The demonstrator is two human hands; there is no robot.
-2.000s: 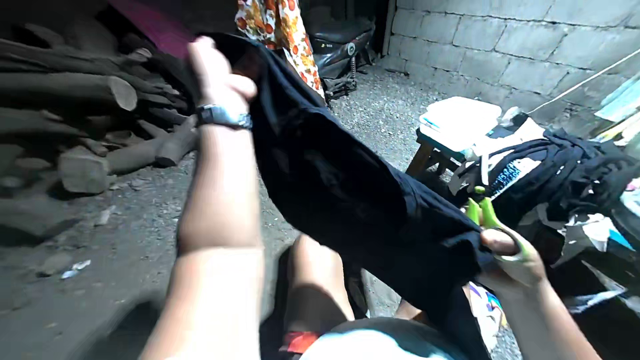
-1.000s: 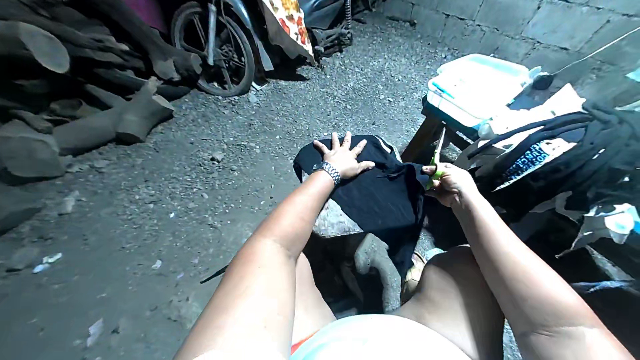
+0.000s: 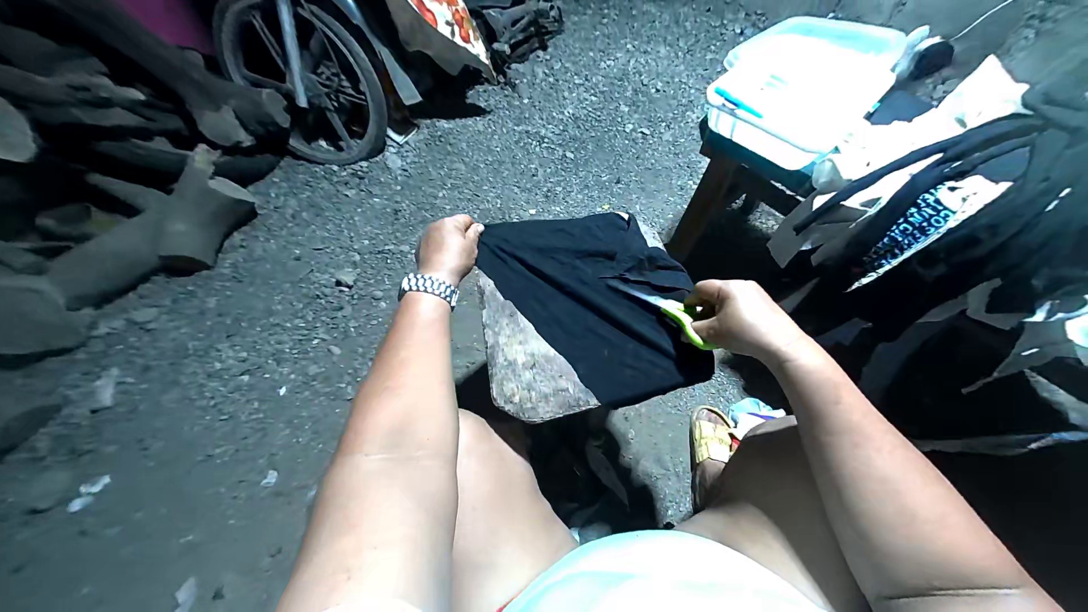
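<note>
A piece of black cloth (image 3: 561,297) lies over a worn wooden board (image 3: 535,365) in front of my knees. At the cloth's upper left corner, my left hand (image 3: 448,248) pinches the fabric; a metal watch band is on that wrist. On the right side, my right hand (image 3: 735,316) holds scissors with light green handles (image 3: 687,323). Their blades point left and lie at a fold of the cloth; the tips are partly hidden, and whether the blades are apart I cannot tell.
A white plastic container (image 3: 807,85) stands on a small wooden table (image 3: 710,200) at the upper right. Beside it is a heap of dark and printed fabric (image 3: 952,221). Cut logs (image 3: 127,221) are stacked at left, near a motorcycle wheel (image 3: 340,93). A sandal (image 3: 711,442) shows below the board.
Two seconds ago both hands held the cloth up in the air; now it lies on the board. Since one second ago, my left hand has gone from lying flat with spread fingers to gripping the cloth's corner.
</note>
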